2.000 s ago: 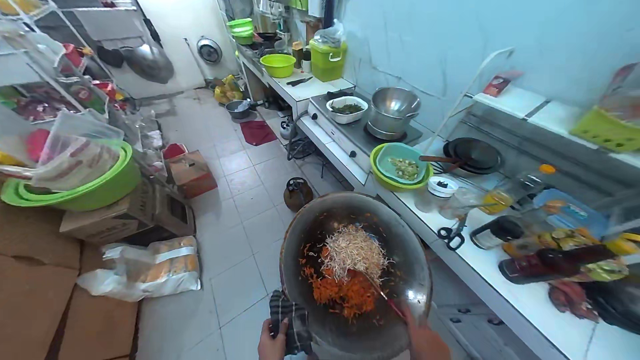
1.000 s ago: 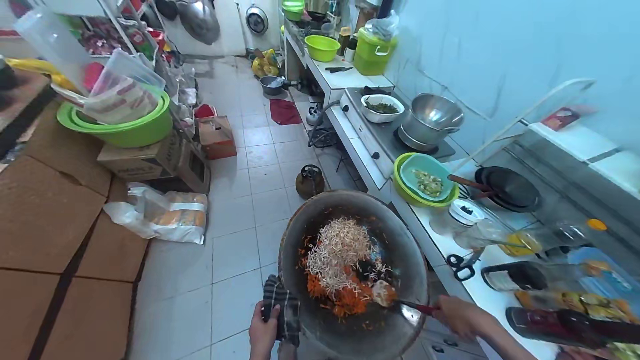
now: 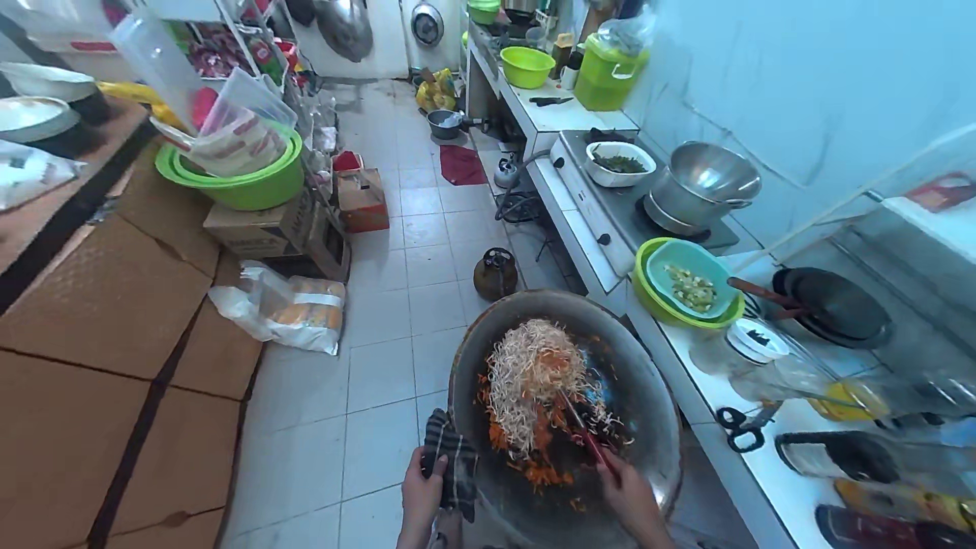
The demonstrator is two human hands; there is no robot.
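Observation:
A large metal wok (image 3: 648, 427) fills the lower middle of the head view. Pale bean sprouts (image 3: 526, 374) lie heaped in it over shredded orange carrot (image 3: 543, 476). My right hand (image 3: 629, 492) grips the dark red handle of a cooking utensil (image 3: 587, 435), whose far end is buried in the sprouts. At the wok's left rim, my left hand (image 3: 423, 488) holds a dark checked cloth (image 3: 450, 461) against the metal.
On the right counter stand a teal basket of chopped greens (image 3: 690, 282), a steel pot (image 3: 701, 187), scissors (image 3: 740, 428) and bottles (image 3: 839, 457). A gas cylinder (image 3: 496, 274) stands behind the wok. Left are a plastic-wrapped bag (image 3: 305, 313) and green basins (image 3: 252, 191).
My right hand and the utensil have moved left from the wok's right side. The utensil's head, visible beside the carrot a second ago, is now under the sprouts, and orange shreds lie on top of them.

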